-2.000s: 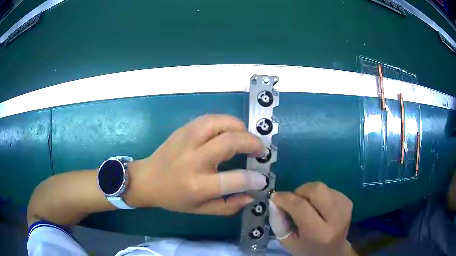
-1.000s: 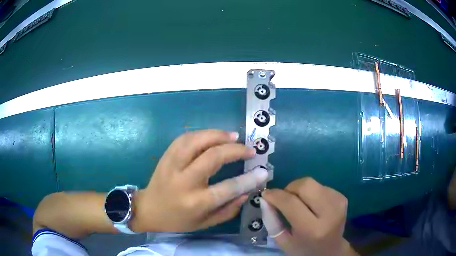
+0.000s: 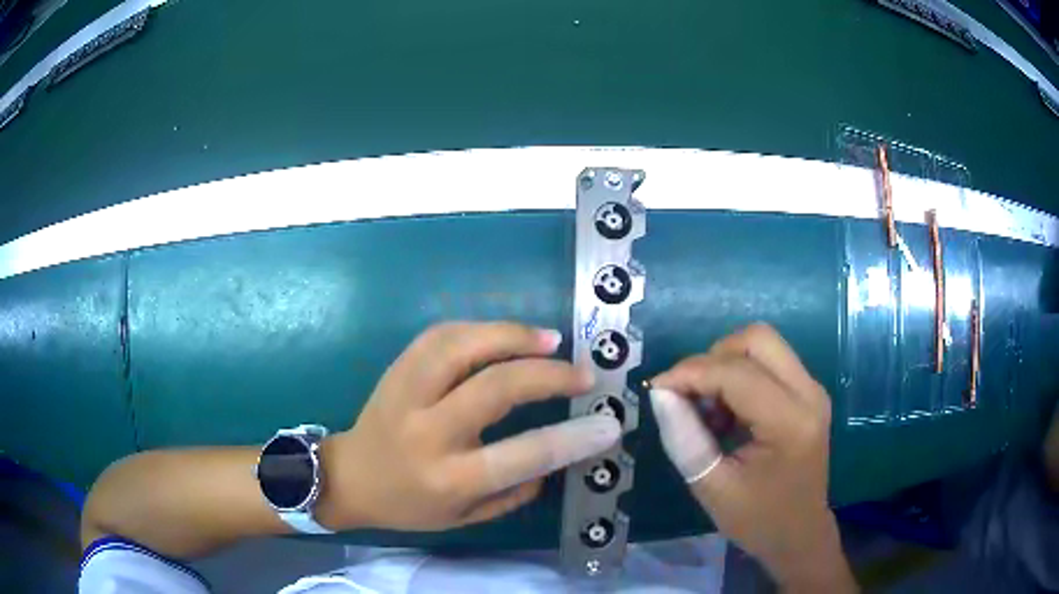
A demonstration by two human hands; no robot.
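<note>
A silver-grey multi-port housing (image 3: 589, 313) lies lengthwise away from me on the green mat, its far end over the white stripe. It has a row of round black ports with pale centres. My left hand (image 3: 465, 429) rests on its left side; a finger in an off-white cot lies over the fourth port from the far end, the others nearby. My right hand (image 3: 743, 429), with a cot on the thumb, is just right of the housing, apart from it. Thumb and forefinger pinch a tiny dark and copper-coloured part (image 3: 647, 384); its exact form is unclear.
A clear blister tray (image 3: 865, 400) lies at the right, holding thin copper-coloured rows (image 3: 938, 290) and a thin pale strip (image 3: 907, 252). More grey housings (image 3: 99, 49) show at the far left and far right corners. A dark clothed shape is at the lower right edge.
My right hand has moved from the housing's lower part up and to the right, off it, with the tiny part now visible. My left fingers stay on the housing, which has shifted slightly.
</note>
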